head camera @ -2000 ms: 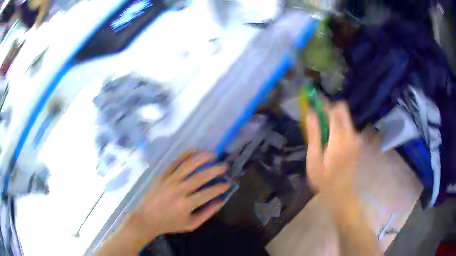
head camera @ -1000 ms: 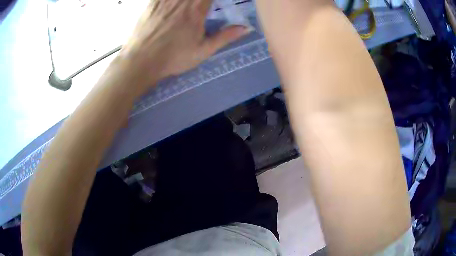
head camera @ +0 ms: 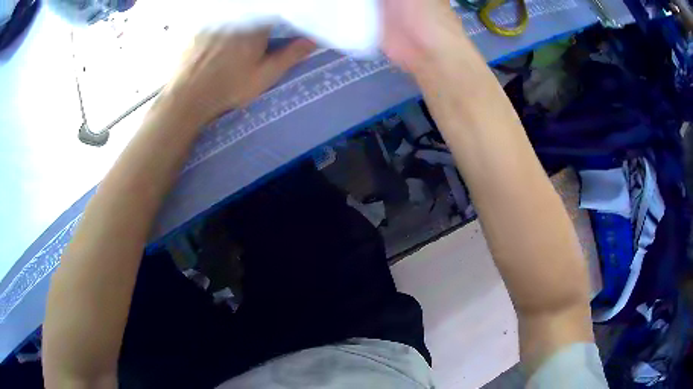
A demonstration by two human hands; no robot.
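A white cloth (head camera: 334, 23), blurred and overexposed, lies between my hands at the top edge of the view. My right hand (head camera: 414, 34) is partly cut off by the top edge and grips the cloth's right end. My left hand (head camera: 232, 68) is on the table near the ruler edge, palm down, its fingers partly hidden by the cloth and glare; whether it holds the cloth I cannot tell. The scissors (head camera: 504, 17) lie to the right of my right hand, with a yellow handle loop and part of a green one showing.
The table's grey front edge (head camera: 273, 152) with its printed ruler crosses the view. A slide plate outline (head camera: 93, 135) shows at left. Below are fabric scraps (head camera: 371, 211) on the floor, a beige board (head camera: 456, 304), my dark-clothed legs, and navy fabric (head camera: 608, 114) at right.
The white cloth has come into view at my right hand. My right arm has swung left, uncovering more of the scissors. My left hand has moved slightly left and down.
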